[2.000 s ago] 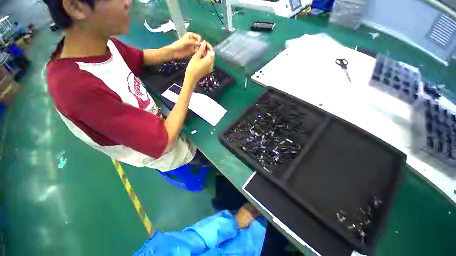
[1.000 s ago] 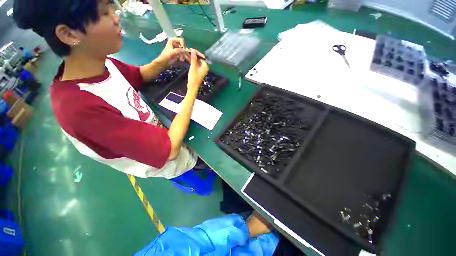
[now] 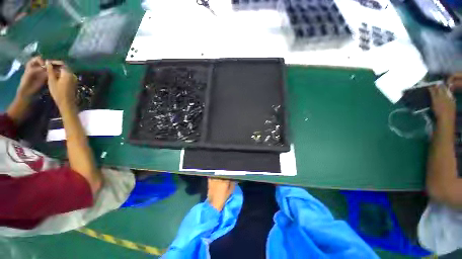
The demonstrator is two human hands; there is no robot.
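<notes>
A black two-compartment tray (image 3: 247, 88) lies on the green bench in front of me. Its left compartment holds a heap of tiny black and shiny parts (image 3: 175, 109); a few loose parts (image 3: 271, 129) lie at the lower right of the right compartment. A black work pad with a white border (image 3: 230, 161) lies along the bench edge, partly under the tray. My left hand (image 3: 220, 191) is below the bench edge, its fingers hidden, so I cannot tell what it does. My right sleeve (image 3: 304, 222) shows, but my right hand is out of sight under the bench edge.
A white board (image 3: 172, 35) along the far side bears scissors (image 3: 206, 6) and filled blister trays (image 3: 316, 25). A co-worker's hands (image 3: 60, 83) are at the left over another black tray. Another person's hand (image 3: 443, 101), white paper (image 3: 402, 68) and a clear cord loop (image 3: 405, 124) are at right.
The view has swung to the right, so the tray now lies level in front of me. My right sleeve and the person at right have come into view. Parts in the tray look unchanged.
</notes>
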